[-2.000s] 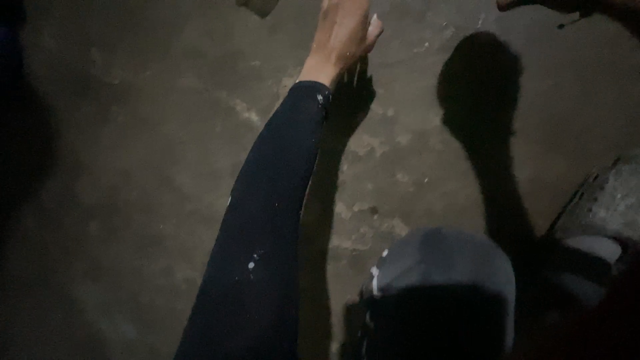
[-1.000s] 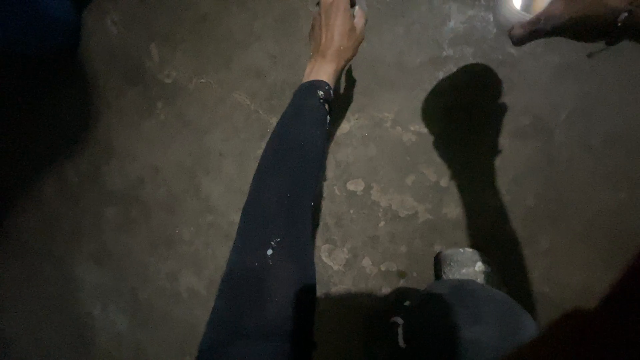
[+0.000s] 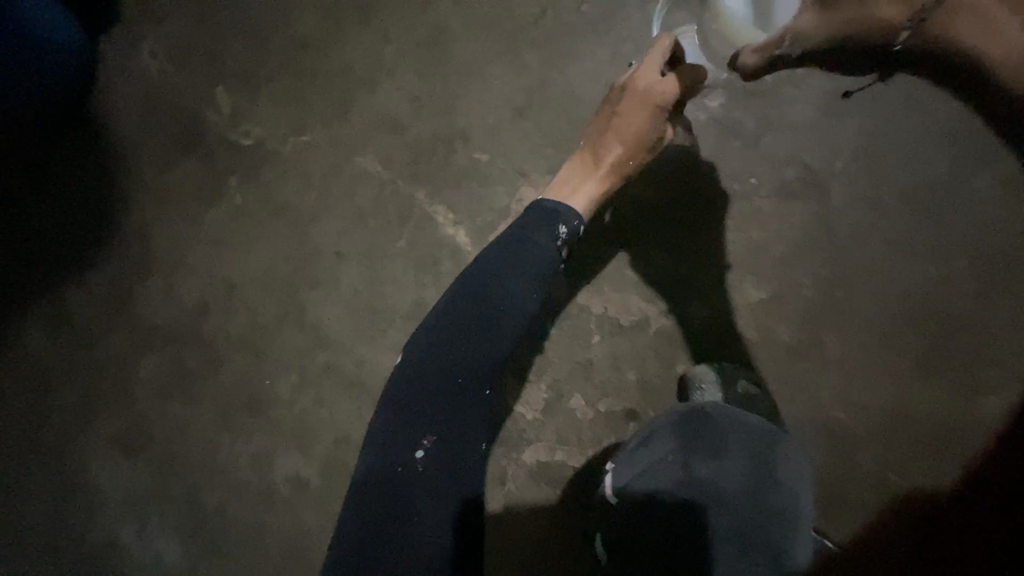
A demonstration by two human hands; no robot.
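Observation:
At the top, my left hand (image 3: pixel 640 108) has curled fingers beside a pale, see-through rim or handle (image 3: pixel 688 44); whether it grips that or something small is unclear. My right hand (image 3: pixel 832 40), with a thin cord bracelet at the wrist, comes in from the right edge. Its thumb and fingers are around a round, whitish container (image 3: pixel 744 24), cut off by the top of the view. The two hands are close together, left hand just left of the container. A dark sleeve with white specks (image 3: pixel 448 360) covers my left forearm.
Below lies a grey, stained concrete floor (image 3: pixel 280 320) with pale flaking patches. A grey-clothed knee (image 3: pixel 720 480) is at the bottom, with a small greyish object, perhaps a shoe tip (image 3: pixel 704 384), beyond it. Dark shapes fill the left edge, and arm shadows cross the floor.
My left hand has moved right, up to the container by my right hand. More of my right hand and the whitish container has come into view at the top right.

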